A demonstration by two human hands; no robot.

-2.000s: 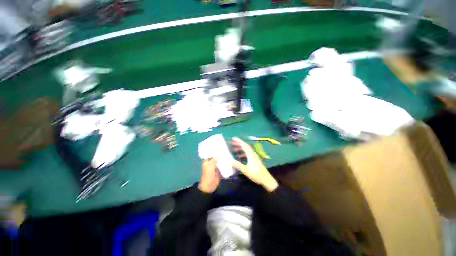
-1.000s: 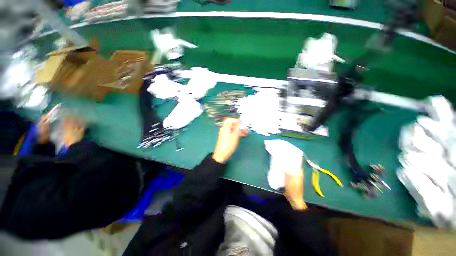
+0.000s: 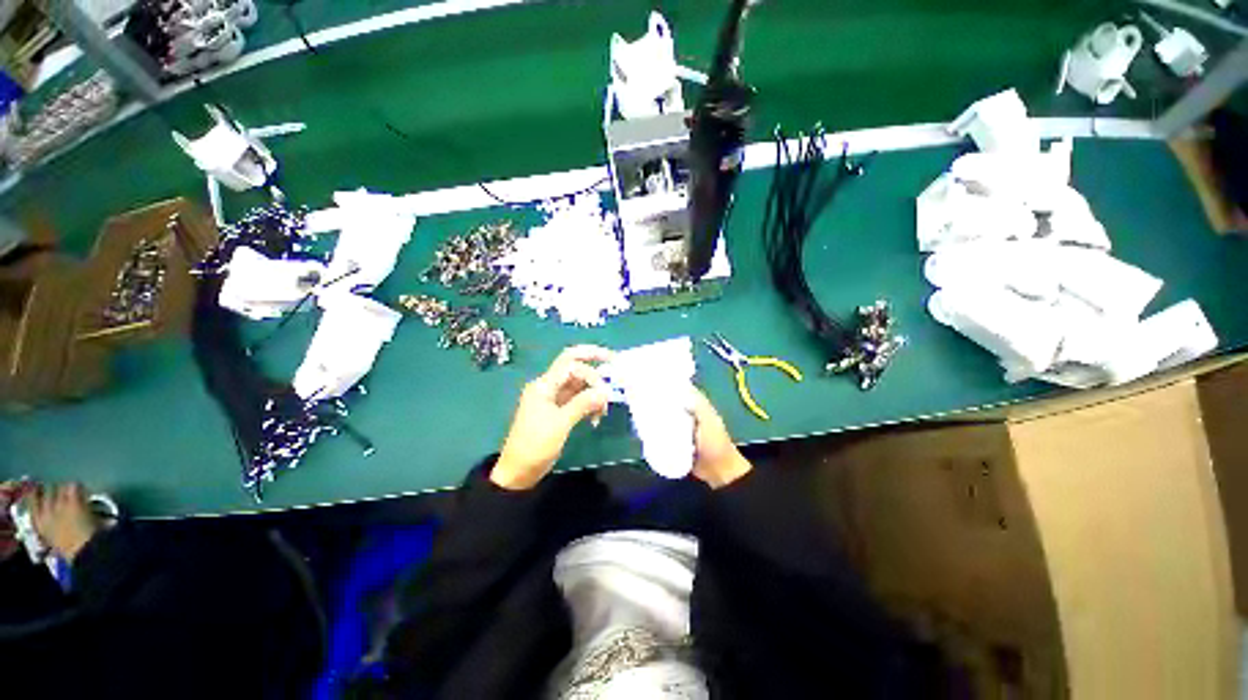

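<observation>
A white plastic housing (image 3: 663, 410) is held up near the bench's front edge, in front of the screw feeder. My right hand (image 3: 715, 445) grips its right side, with the fingers partly hidden behind it. My left hand (image 3: 550, 410) is at the housing's upper left edge with thumb and fingertips close together. Whether a small part is between those fingertips is too small to tell. Pliers with yellow handles (image 3: 753, 373) lie on the bench just right of the housing.
The feeder (image 3: 654, 205) and black hanging screwdriver (image 3: 717, 151) stand behind. Small white pieces (image 3: 572, 260) and metal fittings (image 3: 472, 260) lie left of them. Black cables (image 3: 791, 233) and piled housings (image 3: 1047, 274) lie right; a carton (image 3: 1143, 533) is below. Another person's hand (image 3: 62, 520) is far left.
My left hand has moved from the metal fittings back to the housing. My right hand still holds the housing, now raised and turned. The camera view has shifted.
</observation>
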